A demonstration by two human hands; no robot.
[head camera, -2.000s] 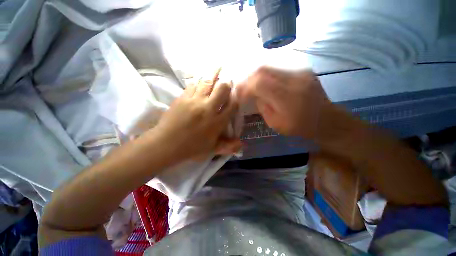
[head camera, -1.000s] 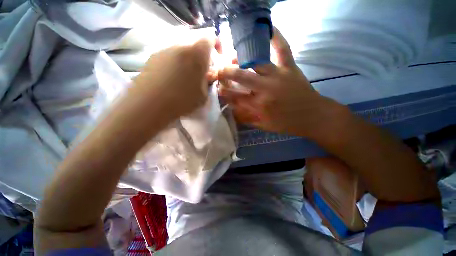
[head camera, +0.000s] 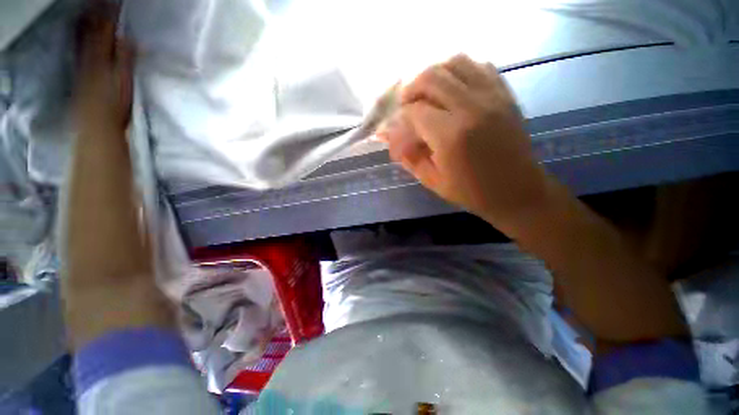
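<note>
A white garment piece lies in soft folds over the left part of the machine table, and part of the cloth is washed out by bright light. My right hand pinches a corner of it between thumb and fingers near the table's front edge. My left hand is at the far upper left among the cloth, blurred and dark; its fingers are partly hidden, so its hold cannot be told. The needle area is not in view.
The ruled grey table edge crosses the middle. Below it at left is a red plastic basket holding crumpled cloth. More white and grey cloth hangs at the far left.
The view has shifted and the machine head has left the picture. My left hand has moved from the needle area to the far upper left. The cloth is now spread between my hands.
</note>
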